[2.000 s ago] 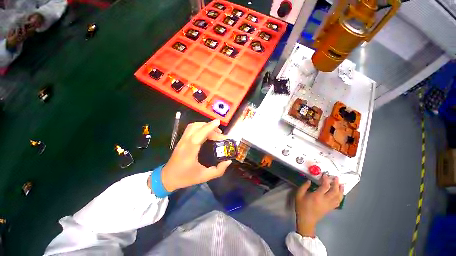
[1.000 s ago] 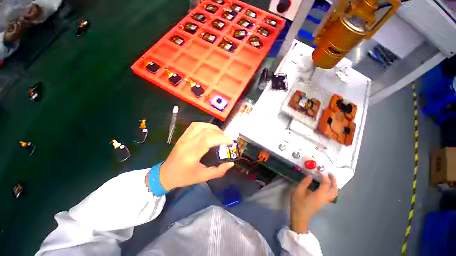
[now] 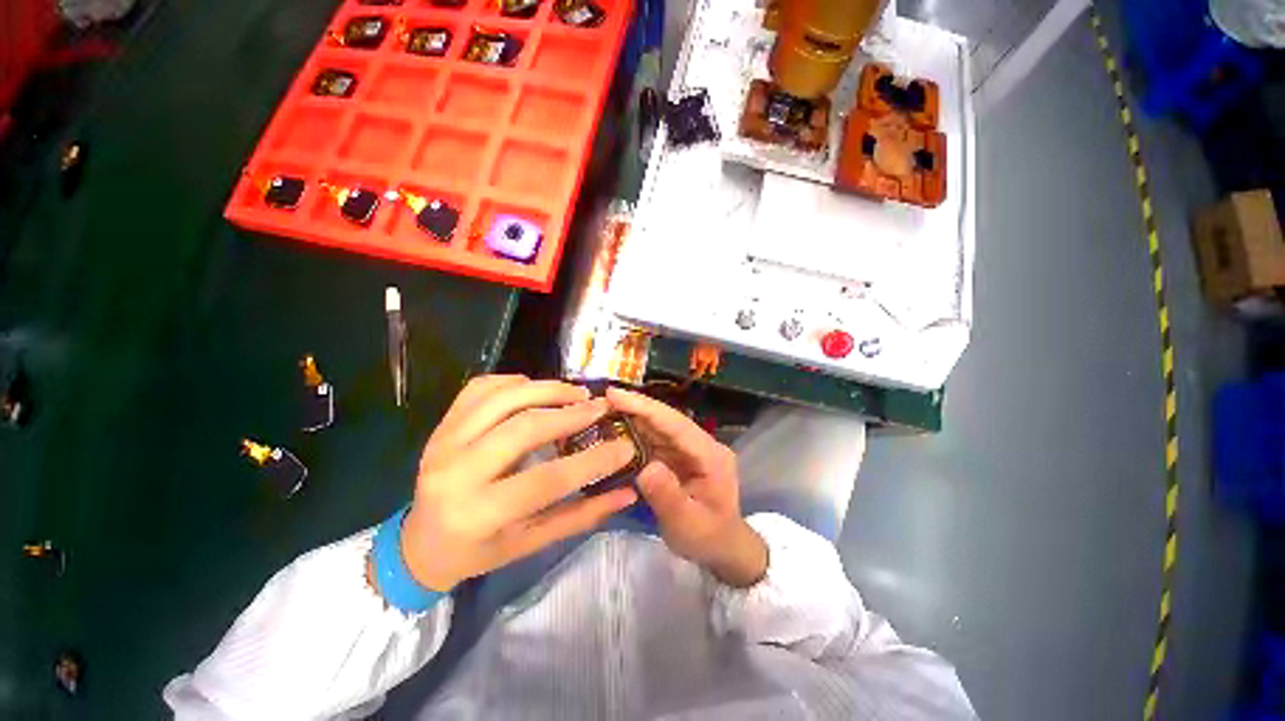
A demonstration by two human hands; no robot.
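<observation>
A dark, squarish module [image 3: 607, 448] is held between my two hands in front of my body. My left hand [image 3: 500, 472], with a blue band at the wrist, grips it from the left, its fingers partly covering the module. My right hand [image 3: 693, 486] touches it from the right with bent fingers. On the white bench press [image 3: 810, 261], another module [image 3: 784, 113] sits in the single brown press fixture [image 3: 761, 131], close under the amber-gold cylinder head [image 3: 822, 42]. The double orange-brown fixture [image 3: 894, 158] is beside it.
The red-orange parts tray [image 3: 388, 258] holds several modules and a purple-white piece [image 3: 512, 237]. Pale tweezers or a spudger [image 3: 396, 345] and loose modules with flex tails [image 3: 316, 395] lie on the green bench. A black part [image 3: 691, 118] is on the press bed. A red button [image 3: 837, 342] is at its front.
My right hand has left the press's front edge and joined my left hand at the module. The press fixture with the module now stands under the cylinder head. The view has shifted.
</observation>
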